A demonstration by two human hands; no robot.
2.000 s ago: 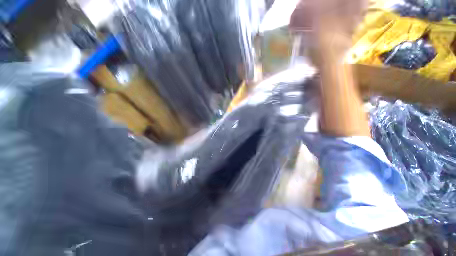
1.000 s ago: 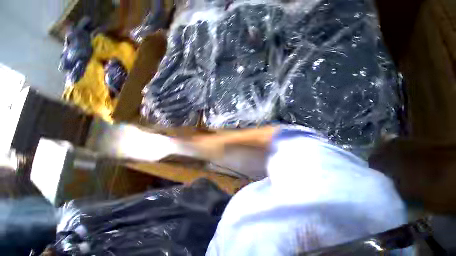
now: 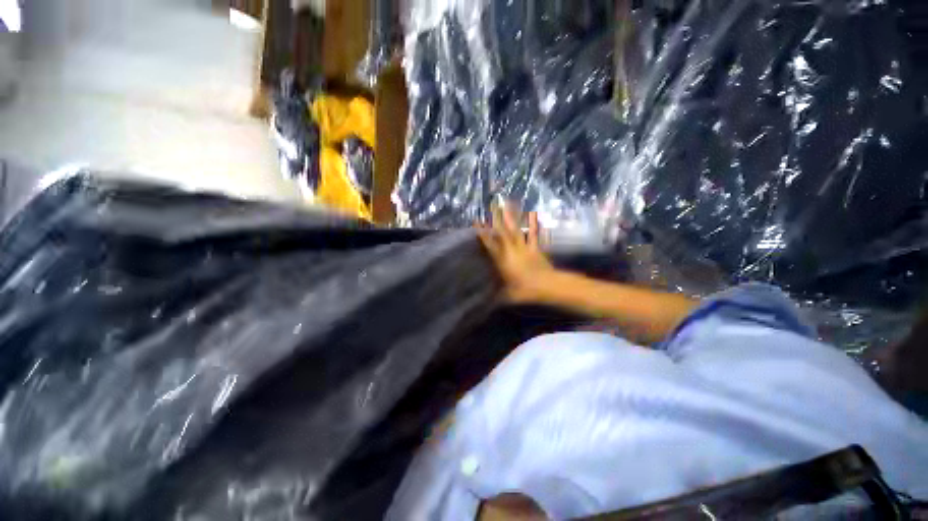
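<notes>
My right hand [image 3: 521, 267], in a light blue sleeve, reaches in from the right. Its fingers are spread and it lies at the upper edge of a dark garment in clear plastic [image 3: 254, 356]. That garment spreads across the left and lower left, smooth and partly blurred. No grip shows in the hand. More dark garments under crinkled clear plastic [image 3: 549, 112] lie beyond the hand, across the top and right. My left hand is not in view.
A yellow sack [image 3: 341, 178] with dark bundles is at the upper left, beside a brown carton panel [image 3: 389, 142]. A pale floor [image 3: 153, 112] shows at the far left. A dark glasses-like frame [image 3: 753, 483] crosses the lower right edge.
The view has shifted. My right hand, blurred and farther left before, is now spread at the garment's edge. The dark bagged garment now fills much more of the left side.
</notes>
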